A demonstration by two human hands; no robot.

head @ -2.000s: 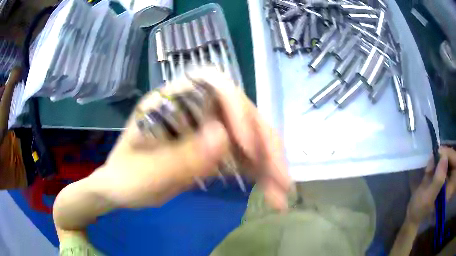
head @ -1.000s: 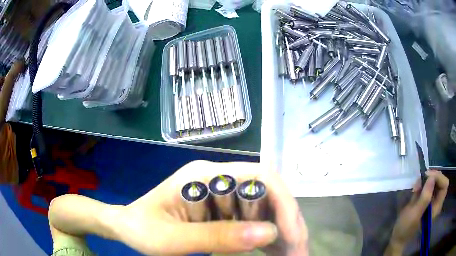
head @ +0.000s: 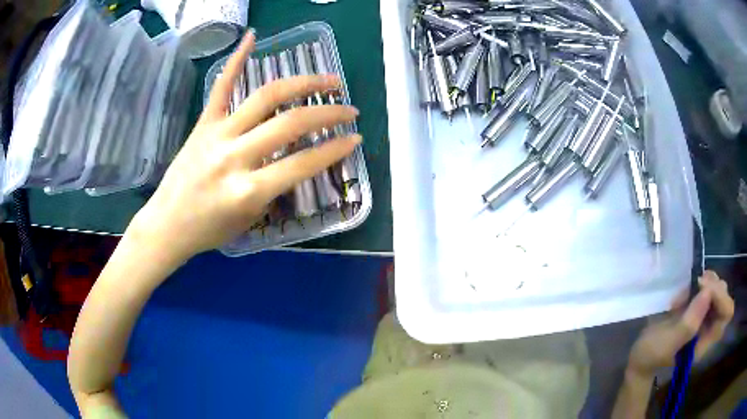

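Note:
My left hand lies over the clear packing box at the left centre, palm down with fingers apart. Silver cylindrical parts lie in rows in the box and show around and between the fingers; what is under the palm is hidden. My right hand is at the lower right beside the white tray's corner, closed around the blue-handled tweezers, whose dark tip points up. The white tray holds a loose pile of cylindrical parts in its upper part.
Stacked clear boxes stand at the upper left, with a white printed roll beside them. A black cable hangs at the left edge. The green bench edge runs below the packing box, above a blue floor. Clear plastic lies at the upper right.
My left hand, which held three cylindrical parts with black ends up near the wearer, has moved up and left over the packing box and its fingers have spread. My right hand still holds the tweezers.

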